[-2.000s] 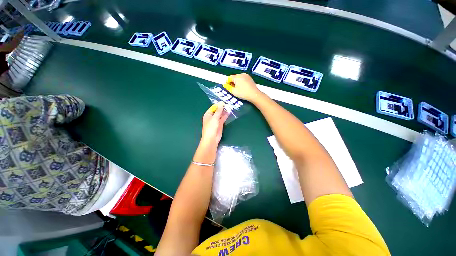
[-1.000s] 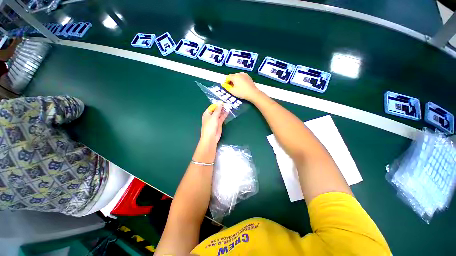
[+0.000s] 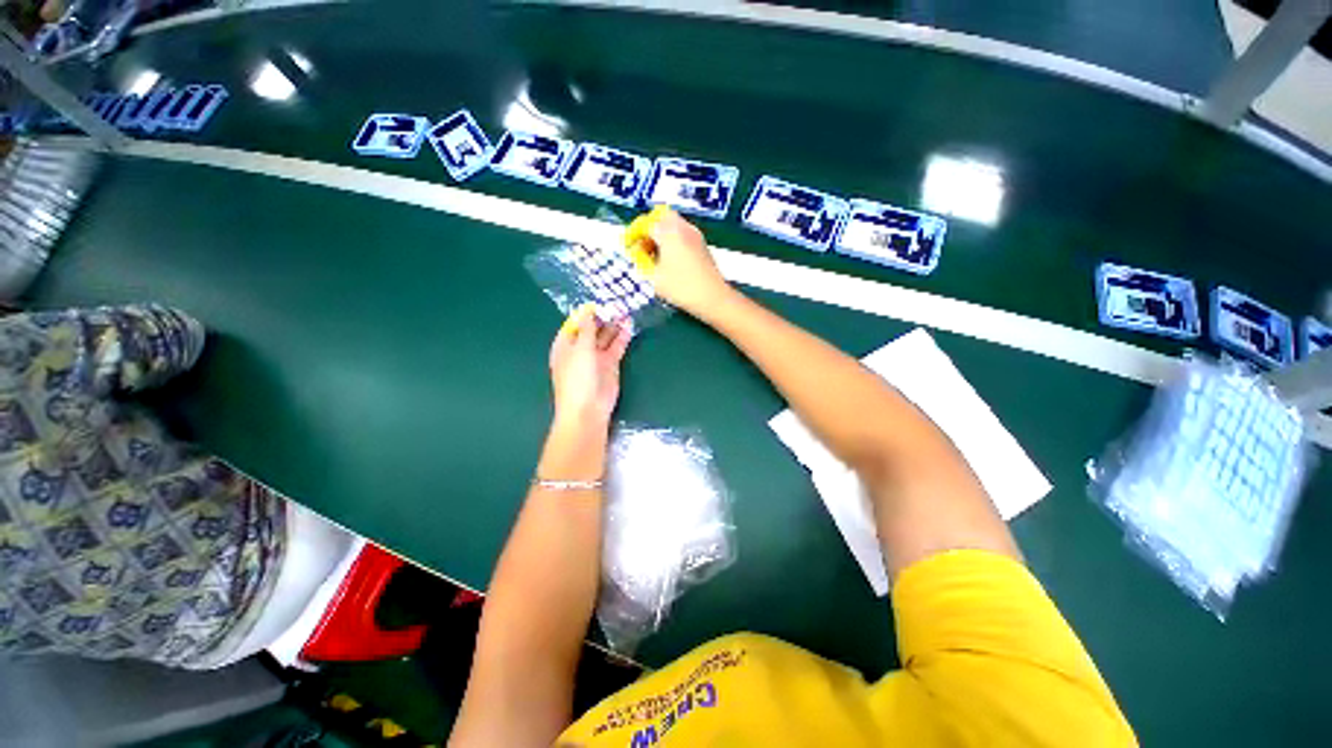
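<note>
My left hand (image 3: 587, 360), with yellow covers on its fingertips, pinches the near edge of a clear bag (image 3: 602, 273) with rows of small white parts showing in it. My right hand (image 3: 676, 257), also with yellow finger covers, is at the bag's right edge by the white strip. Its fingertips are curled, and whether they hold anything cannot be told. Flat rectangular units (image 3: 691, 189) with pale edges and dark patterns lie in a row on the green conveyor (image 3: 818, 110) just beyond my hands.
Crumpled clear bags (image 3: 660, 512) lie before me. White paper (image 3: 957, 424) is partly under my right forearm. A thicker clear bundle of white parts (image 3: 1215, 465) lies far right. The white edge strip (image 3: 1008, 333) crosses ahead. A person in a patterned sleeve (image 3: 117, 482) is at the left.
The view has shifted slightly. The held bag now lies flatter, with more rows of parts showing. Both hands appear a little further left. The paper looks turned under my forearm.
</note>
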